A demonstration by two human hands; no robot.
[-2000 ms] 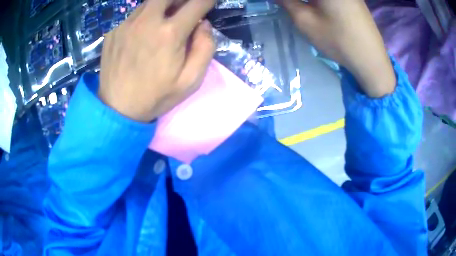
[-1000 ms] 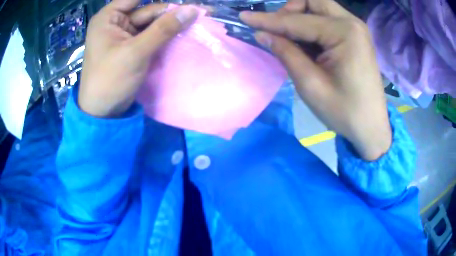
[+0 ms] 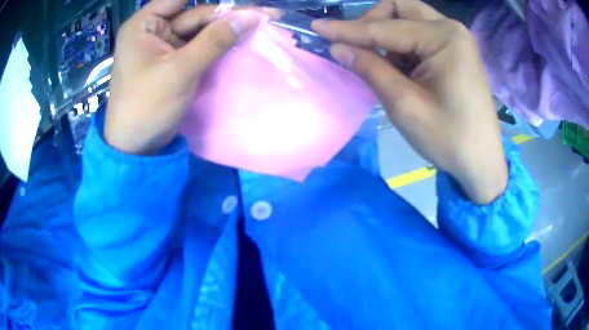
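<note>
A pink sheet (image 3: 271,109) with a shiny clear film on its upper part hangs in front of my chest. My left hand (image 3: 168,71) pinches its upper left edge between thumb and fingers. My right hand (image 3: 413,77) holds thin tweezers (image 3: 292,28) between thumb and forefinger. The tweezers point left, with the tip at the top edge of the sheet near my left thumb. Whether a small piece is at the tip cannot be told.
Clear tray (image 3: 97,74) with dark blue circuit boards (image 3: 86,40) lies behind and left of the sheet. A white sheet (image 3: 19,109) is at the far left. A person's purple smock (image 3: 529,58) is at the upper right. Grey floor with a yellow line (image 3: 411,178) shows at right.
Since two seconds ago, my right hand has come down and left to the sheet's top edge with the tweezers, and the sheet has been raised and spread. Over the last second almost nothing has moved.
</note>
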